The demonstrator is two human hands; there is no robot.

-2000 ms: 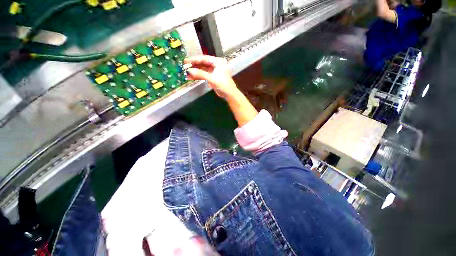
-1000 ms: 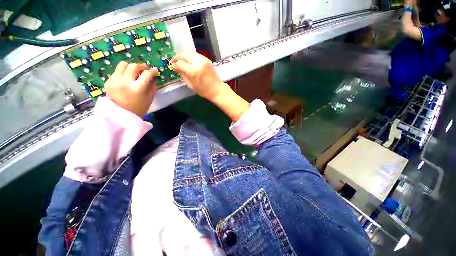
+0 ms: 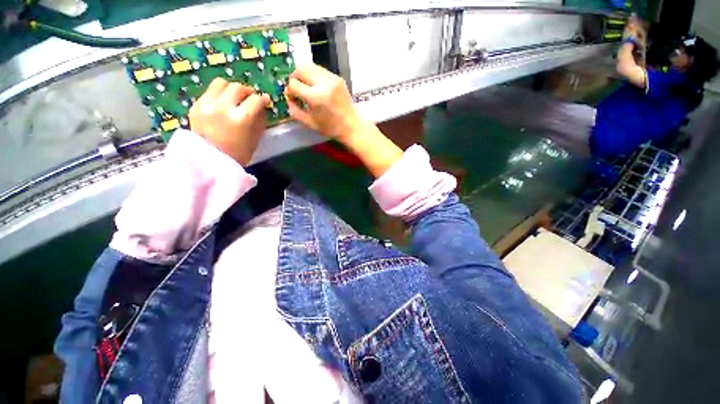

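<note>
The green PCB panel (image 3: 170, 87) lies on the conveyor rail (image 3: 75, 185), with an upper row of several yellow-topped transformers (image 3: 215, 59) and one visible at its lower left. My left hand (image 3: 230, 118) is over the lower row and hides part of it. Its fingers are bent together near a small yellow spot at the lower right of the panel. My right hand (image 3: 322, 101) is at the panel's right edge, thumb and fingers close together at the board. Whether either hand grips a part is too small to tell.
A green cable (image 3: 83, 35) lies on the green mat at the upper left. A pale strip (image 3: 302, 49) is right of the panel. The rail runs on to the upper right. A person in blue (image 3: 643, 102) is at the far right, above a wire rack (image 3: 631, 193) and a pale box (image 3: 559, 276).
My left hand came in over the panel's lower row and has since stayed there. My right hand remains near the right edge. The view has turned and shifted slightly.
</note>
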